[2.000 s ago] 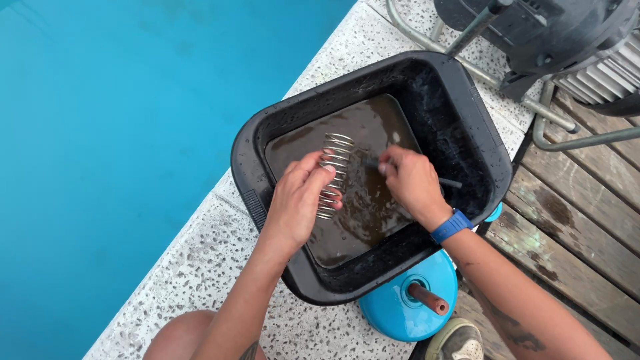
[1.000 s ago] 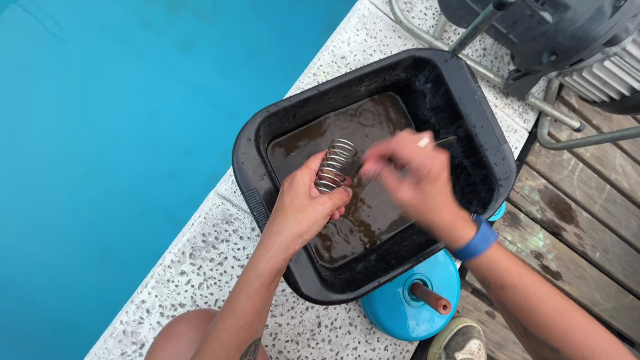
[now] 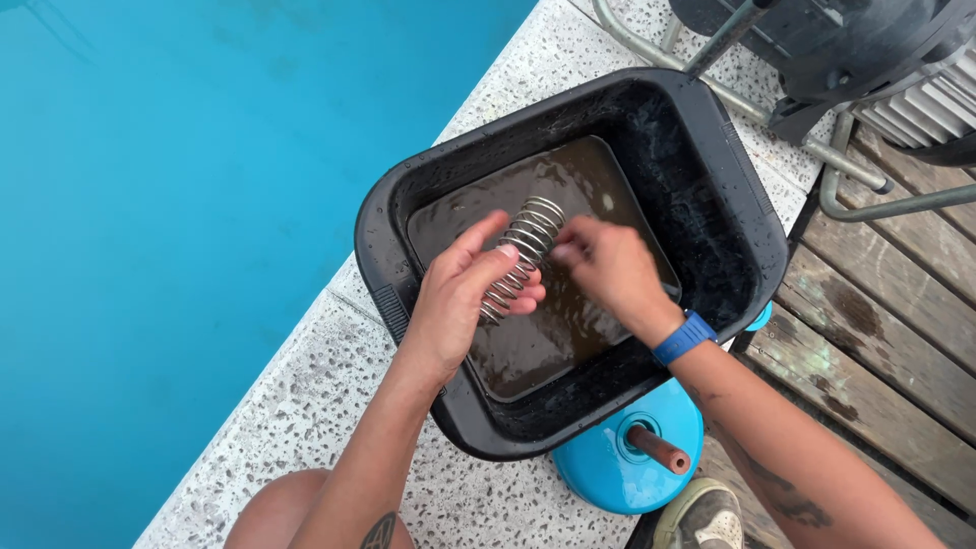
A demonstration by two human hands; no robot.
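My left hand [image 3: 465, 286] grips a metal coil spring [image 3: 534, 227] above a black plastic basin [image 3: 564, 435]. The spring tilts, its upper end pointing up and to the right. Murky brown water [image 3: 526, 354] lies in the bottom of the basin. Close to the spring's upper right side is my right hand [image 3: 610, 267], slightly blurred, with its fingers curled. Whether it holds anything small cannot be told. A blue strap circles the right wrist. Near the basin's right inner wall, part of a thin grey item shows at the water's edge, partly behind the right hand.
Pool water [image 3: 191, 191] fills the left, bordered by speckled stone coping [image 3: 305, 389] under the basin. A round blue plastic part with a brown tube [image 3: 657, 448] sits below the basin. At upper right stands a motor-like machine [image 3: 823, 53] on a metal tube frame, beside wooden decking [image 3: 877, 305].
The spring, upright two seconds ago, now tilts to the right in my left hand. My right hand has moved from low over the water, up across the basin, to beside the spring.
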